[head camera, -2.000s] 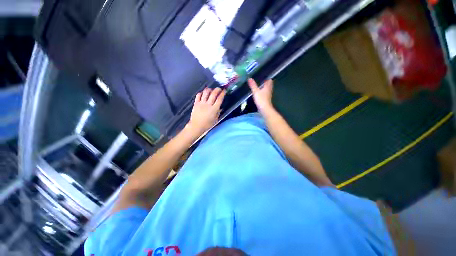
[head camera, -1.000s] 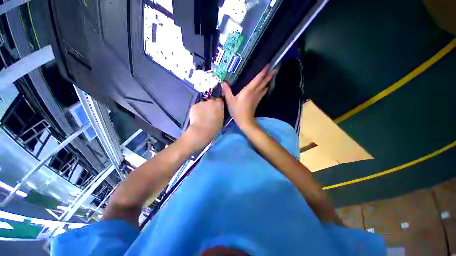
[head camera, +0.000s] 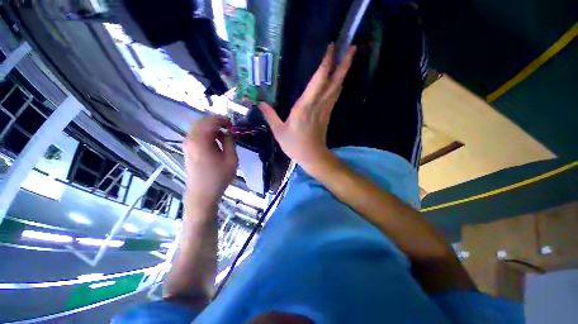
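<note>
The television set lies back side up, its black lower edge (head camera: 303, 47) running past my right hand. My left hand (head camera: 208, 152) is pinched at the fingertips on the thin red speaker cable (head camera: 247, 130); any plug end is too small to tell. The cable runs towards dark parts beside my right thumb. My right hand (head camera: 307, 120) is flat with fingers spread, on the set's edge strip. The green main board (head camera: 242, 47) with a silvery-blue port (head camera: 261, 68) lies just beyond the hands. The bright metal chassis plate (head camera: 158, 73) shows left of it.
A tan cardboard flap (head camera: 472, 136) stands out at the right, low beside the wearer. Brown cartons (head camera: 507, 237) are at the lower right. The green floor has yellow lines (head camera: 539, 60). White and silver rails (head camera: 47, 142) are at the left.
The view has turned and come closer to the board. My left hand has moved left, away from my right hand, and the red cable now shows between them. My right hand stays on the edge.
</note>
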